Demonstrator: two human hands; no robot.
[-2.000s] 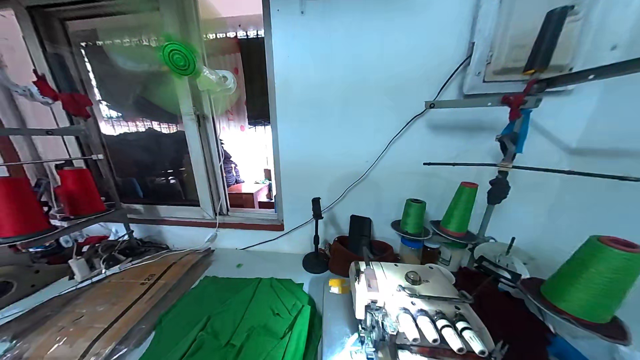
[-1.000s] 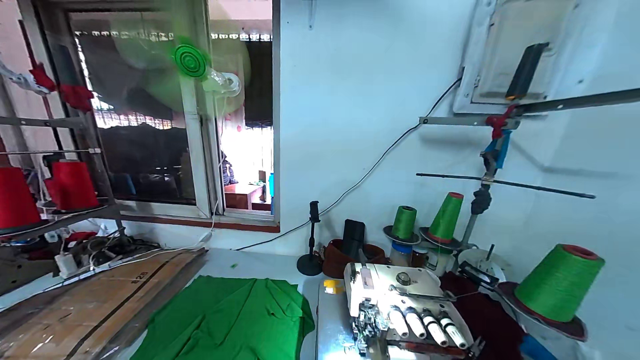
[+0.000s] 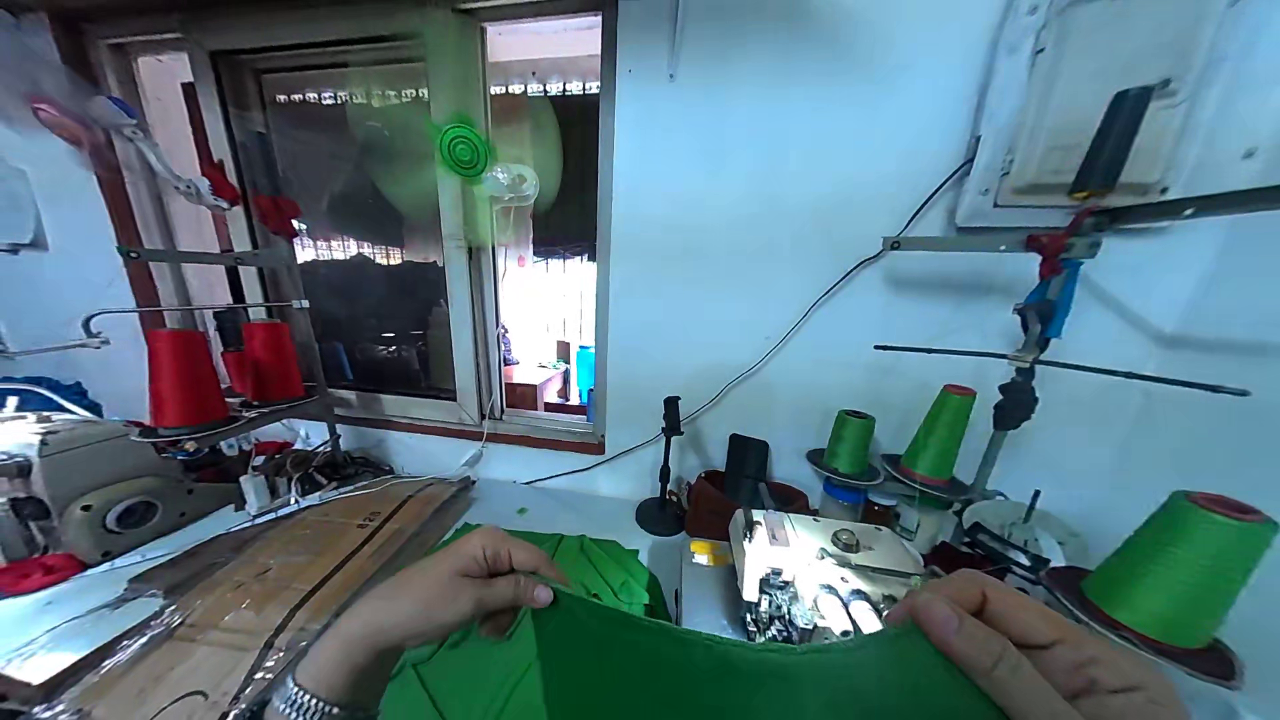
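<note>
A piece of green fabric (image 3: pixel 740 680) is stretched between my two hands, its upper edge sagging slightly. My left hand (image 3: pixel 490 585), with a metal watch band at the wrist, pinches one end of that edge between thumb and fingers. The other end is gripped by my right hand (image 3: pixel 1010 640) at the lower right. More green fabric (image 3: pixel 600 565) lies on the table behind and below my left hand. An overlock sewing machine (image 3: pixel 830 555), lit by its lamp, stands just beyond the held fabric and is partly hidden by it.
Green thread cones (image 3: pixel 1180 570) stand on holders at the right, below a metal thread stand (image 3: pixel 990 460). A cardboard sheet (image 3: pixel 330 560) in plastic lies at the left, near another sewing machine (image 3: pixel 120 500) and red thread cones (image 3: pixel 183 378). A small black stand (image 3: pixel 662 510) is by the wall.
Both hands have come into view, holding a piece of green fabric by its edge. Neither hand shows in the earlier frames. The view now takes in more of the left side.
</note>
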